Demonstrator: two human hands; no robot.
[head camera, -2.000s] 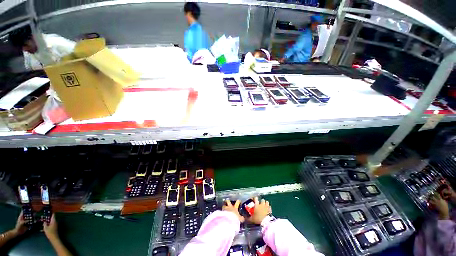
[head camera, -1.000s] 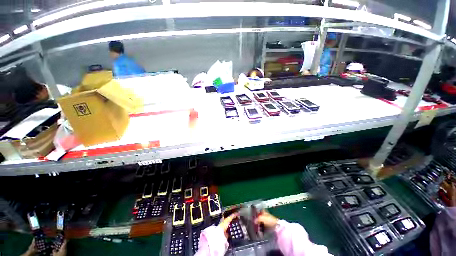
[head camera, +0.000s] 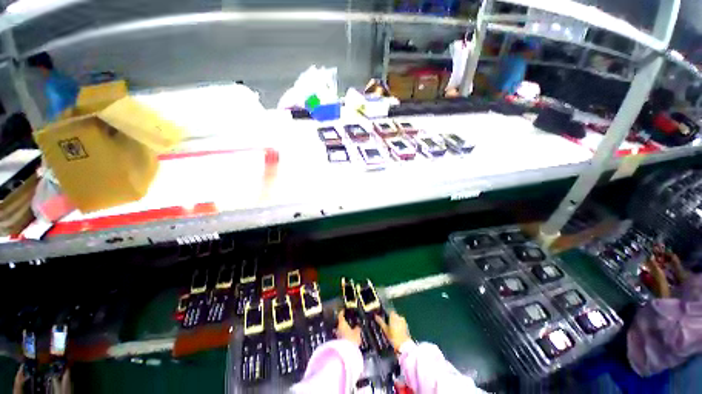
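Note:
My left hand (head camera: 349, 329) and my right hand (head camera: 396, 331) are at the lower middle, with pink sleeves. Two opened mobile phones with yellow-framed screens (head camera: 368, 295) stand side by side between them. My left hand is on the left phone (head camera: 349, 294) and my right hand is on the right one. My fingertips are partly hidden and blurred. Opened phones (head camera: 282, 314) lie in a row in the clear blister tray (head camera: 235, 362) to the left. More phones lie low between my forearms, partly hidden.
Stacked blister trays (head camera: 531, 300) of closed phones are at right. A white shelf (head camera: 231, 208) crosses above, holding a cardboard box (head camera: 100, 154) and several phones (head camera: 400, 148). More yellow-framed phones (head camera: 225, 278) are behind the tray. Another person's hands (head camera: 662, 273) are at far right, others at lower left.
Both phones between my hands now show open with their screens up; earlier my hands were over a dark phone and a red-orange piece. The view has shifted, and a blue-clad person has moved left.

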